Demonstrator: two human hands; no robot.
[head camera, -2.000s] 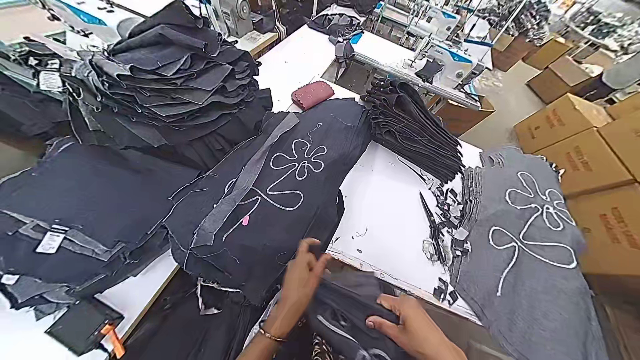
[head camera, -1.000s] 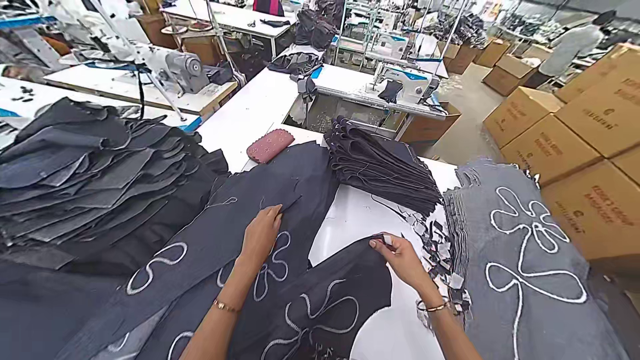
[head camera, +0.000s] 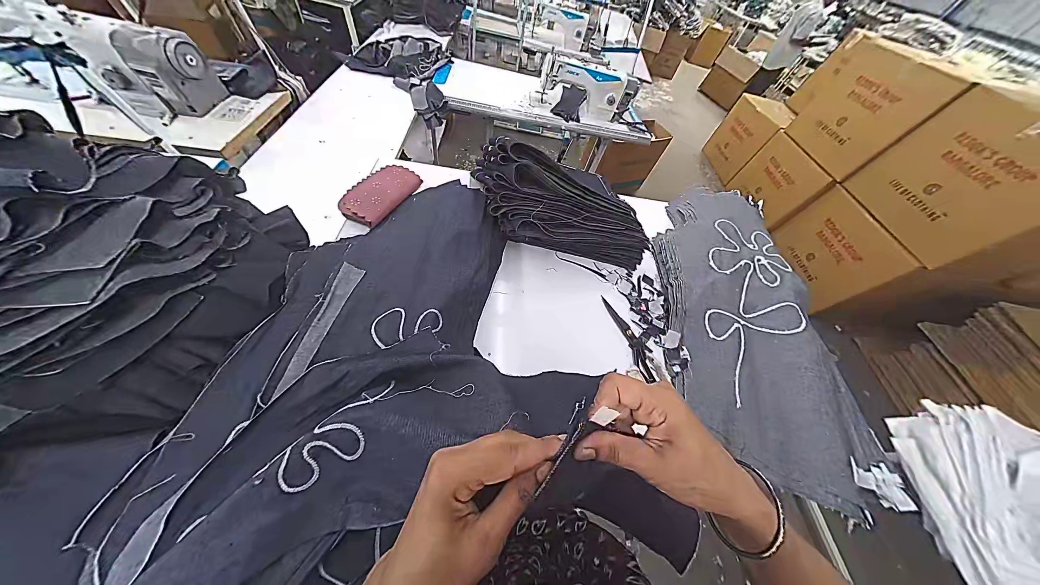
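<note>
Both hands pinch the edge of a dark denim panel (head camera: 406, 382) with a white corded flower outline, low in the middle of the view. My left hand (head camera: 487, 496) grips the edge between thumb and fingers. Close to its right, my right hand (head camera: 658, 439) pinches the same edge beside a small white tag (head camera: 605, 416). Thread scissors (head camera: 630, 337) lie on the white table just beyond my right hand. Under and behind the held panel lie more dark denim panels (head camera: 431, 260). A stack of grey denim panels (head camera: 731, 325) with a corded flower lies at the right.
A pile of dark pieces (head camera: 122, 268) fills the left. A folded dark stack (head camera: 561, 199) and a red pouch (head camera: 380, 195) sit farther back on the table (head camera: 528, 309). Fabric scraps (head camera: 646, 301) lie near the scissors. Cardboard boxes (head camera: 861, 122) and sewing machines (head camera: 589, 85) stand beyond.
Both hands, apart one second ago, have come together at the panel's edge. The left hand has left the panels farther back. The small white tag now shows by the right fingers.
</note>
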